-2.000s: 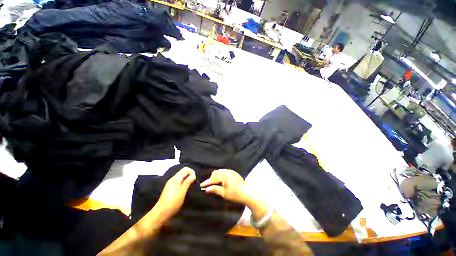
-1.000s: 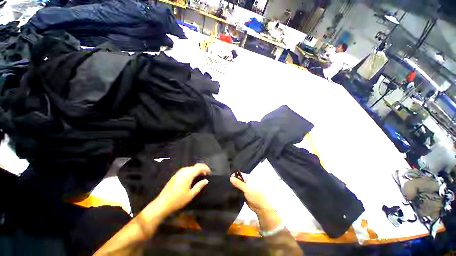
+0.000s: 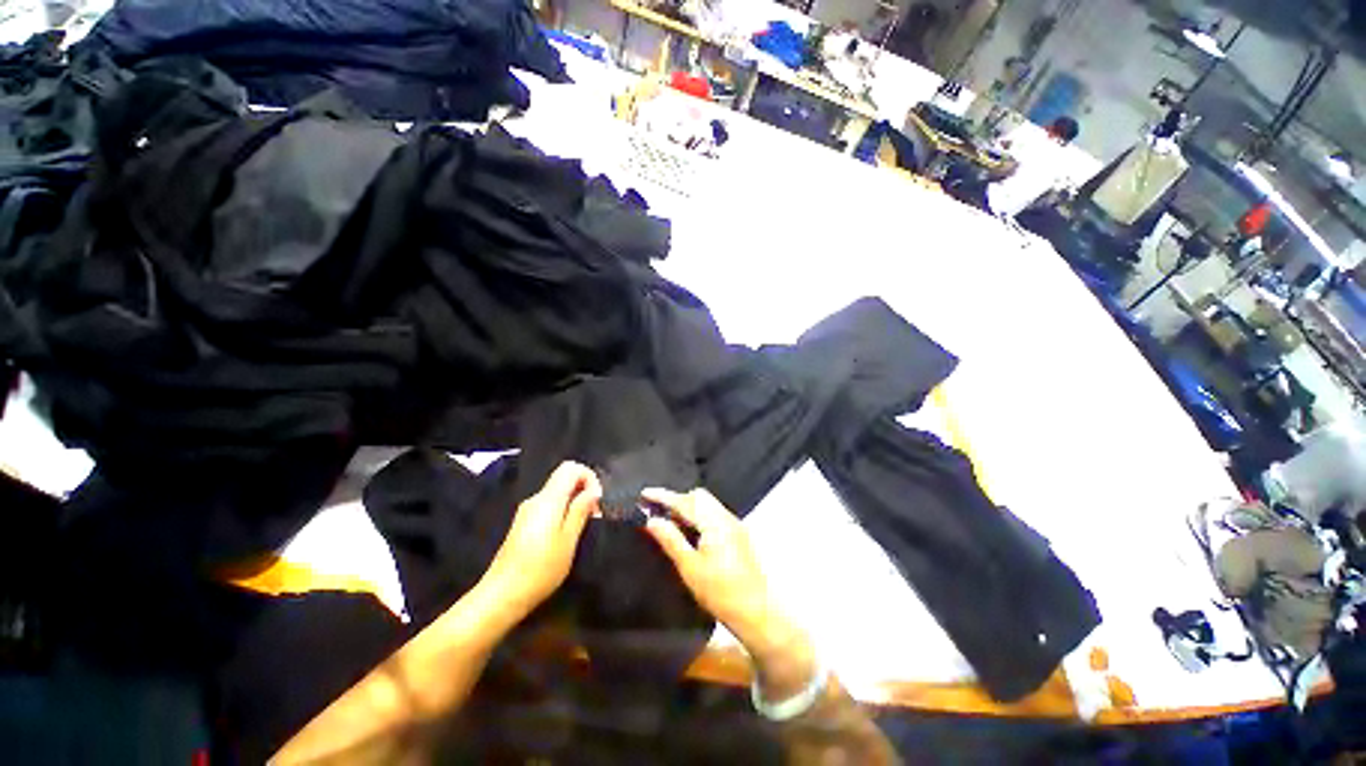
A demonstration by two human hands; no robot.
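A matt black garment [image 3: 637,584] hangs over the near table edge and my lap, with a folded edge raised between my hands. My left hand [image 3: 547,531] pinches this edge with thumb and fingertips. My right hand [image 3: 712,554] is just to the right of it, fingers curled around a small dark tool [image 3: 674,519], perhaps thread snips, mostly hidden by the fingers. Its tip is close to the cloth edge. Any thread there is too fine to see.
A large black garment heap [image 3: 345,285] lies at left, with black leg-like panels [image 3: 959,554] spread to the right. Navy garments [image 3: 315,53] lie behind. A khaki-grey bundle [image 3: 1273,576] is at the far right corner. A seated person [image 3: 1034,165] is in the background.
My hands have come closer together at the cloth edge, and the cloth between them is bunched up. The white mark on the cloth no longer shows. The view has shifted slightly.
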